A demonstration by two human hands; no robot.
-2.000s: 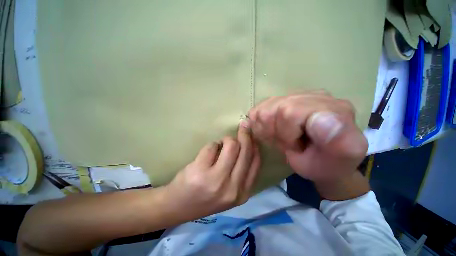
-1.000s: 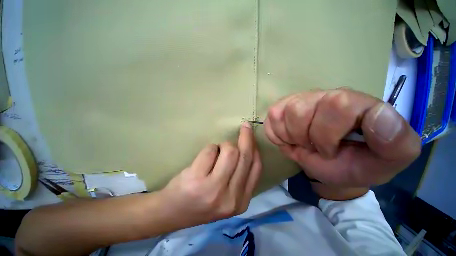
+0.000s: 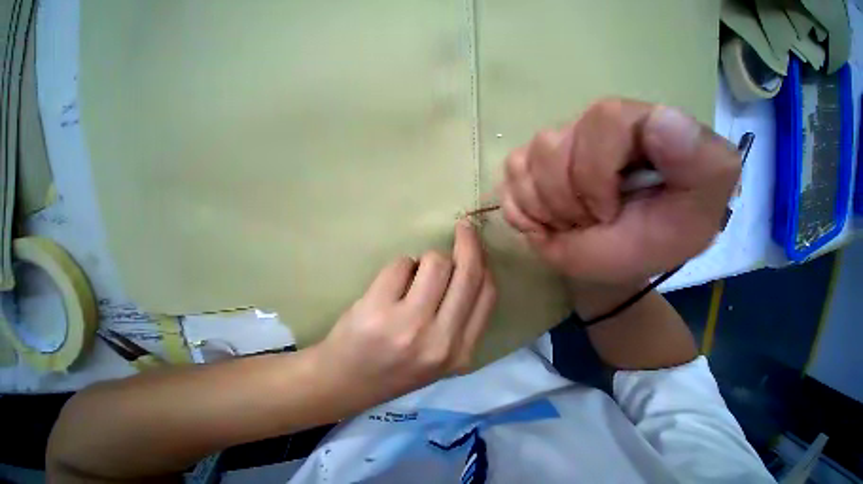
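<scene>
A large olive-khaki panel (image 3: 274,142) lies in front of me with a stitched seam running down its middle. My left hand (image 3: 416,312) rests on the panel, its index fingertip pressing a tiny metal fitting (image 3: 466,218) just beside the seam. My right hand (image 3: 606,189) is closed around an awl-like tool, mostly hidden in the fist. Its thin dark tip (image 3: 487,209) points left to the fitting. A black cord (image 3: 639,300) hangs from the fist across the wrist.
A masking tape roll (image 3: 57,302) lies at left, with thin tools (image 3: 123,347) beside it. A blue tray (image 3: 793,250) of small metal parts, another tape roll (image 3: 748,80) and olive cut pieces (image 3: 790,28) are at right. Layered panels (image 3: 21,142) lie far left.
My right hand has moved up and its fist has tilted, with the tool tip now slanting down to the left. The black cord now shows. My left fingertip stays at the fitting.
</scene>
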